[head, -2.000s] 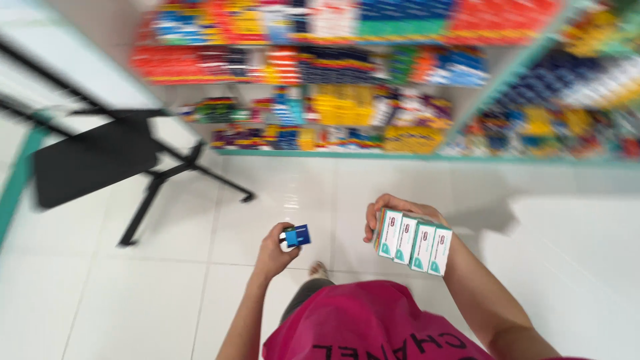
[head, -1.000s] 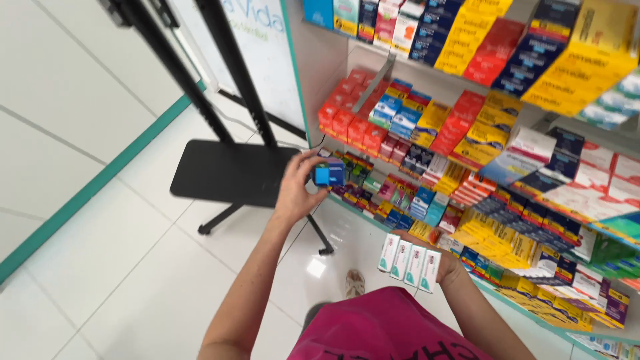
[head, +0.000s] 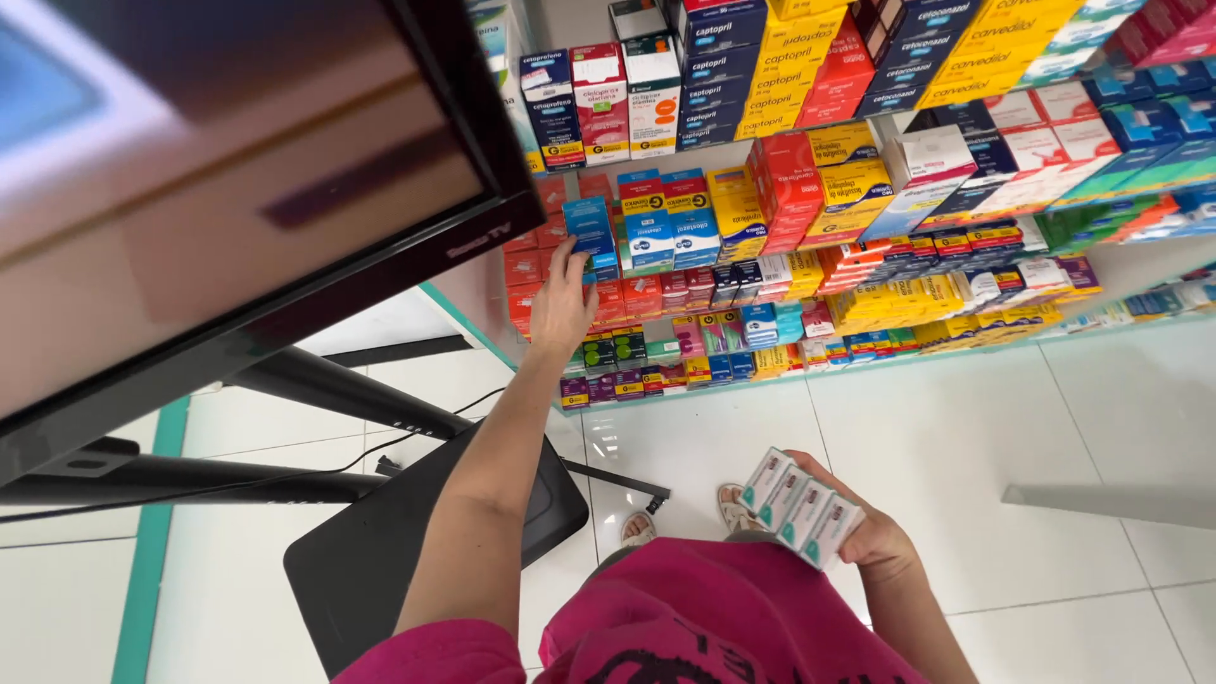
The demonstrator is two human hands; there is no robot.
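My left hand (head: 564,306) reaches to the left part of the shelf, its fingertips on a blue medicine box (head: 590,233) that stands upright at the front of red boxes (head: 525,269). Whether the fingers grip that box or only touch it, I cannot tell. Right of it stand white, blue and yellow medicine boxes (head: 648,218). Low at my right side, my right hand (head: 869,532) holds a row of several white and teal medicine boxes (head: 801,509), with the thumb side at their right end and the other fingers partly hidden behind them.
A large TV screen (head: 247,161) on a black stand fills the upper left. The stand's black tray (head: 380,560) lies under my left forearm, and a cable (head: 351,465) crosses the stand's legs. Shelves (head: 722,382) packed with medicine boxes extend to the right. My sandalled feet are on the tiled floor.
My left hand has moved from above the black tray to the shelf, where its fingers are now at a blue box. The right hand still holds its row of boxes. The view has turned, and the TV shows.
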